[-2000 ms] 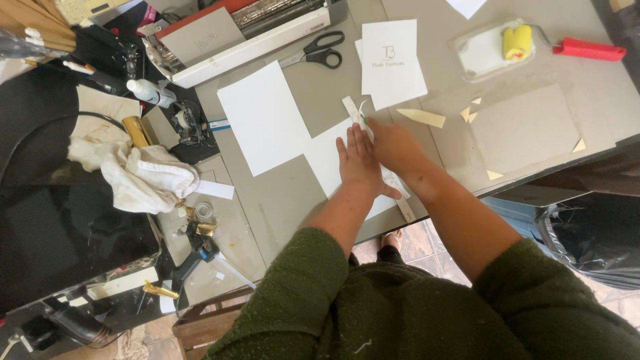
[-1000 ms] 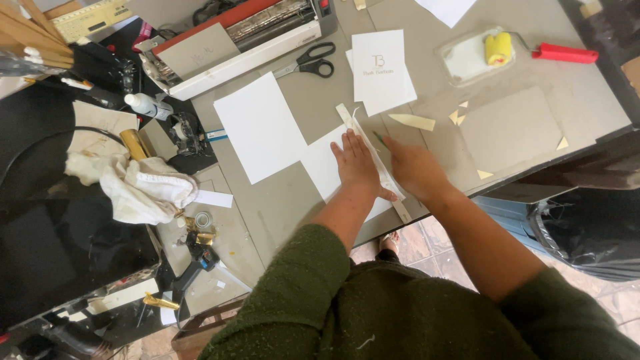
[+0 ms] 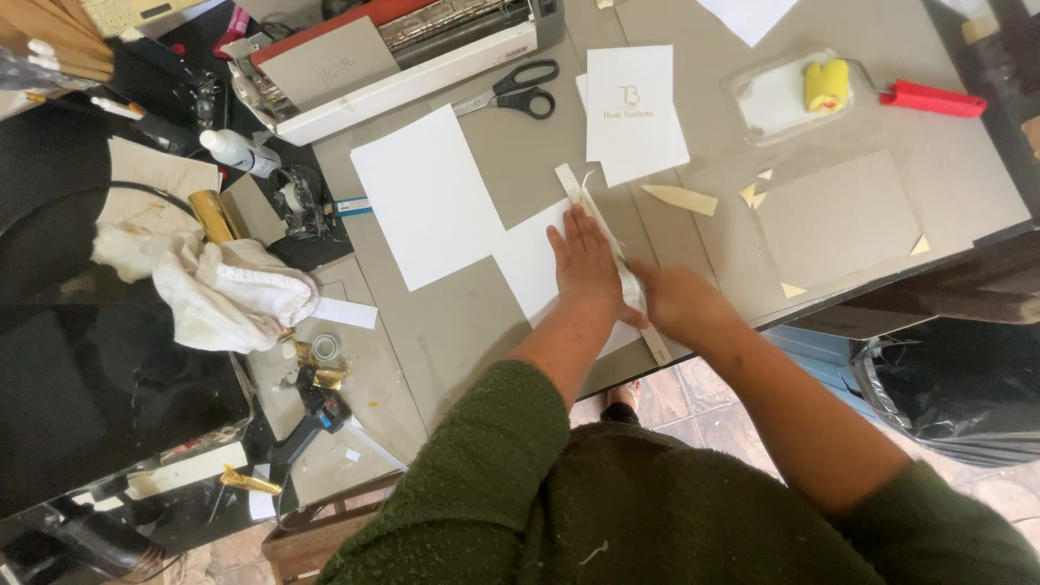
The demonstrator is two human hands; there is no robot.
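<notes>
My left hand presses down with its fingers together on a ruler that lies slantwise across a white sheet. Close to its right, along the ruler's edge, my right hand is curled and slightly blurred; what it grips is hardly visible here. A narrow curled paper strip lies by the ruler. Another white sheet touches the first at its corner. Right of the ruler lies a pale pointed folding tool. Black-handled scissors rest above the sheets.
Printed sheets lie beyond my hands. At the right are a tray, a yellow foam roller and small paper triangles. A machine stands at the back. A cloth and a glue gun lie left.
My right hand has moved down along the ruler, toward the table's near edge. My left hand stays pressed on the ruler.
</notes>
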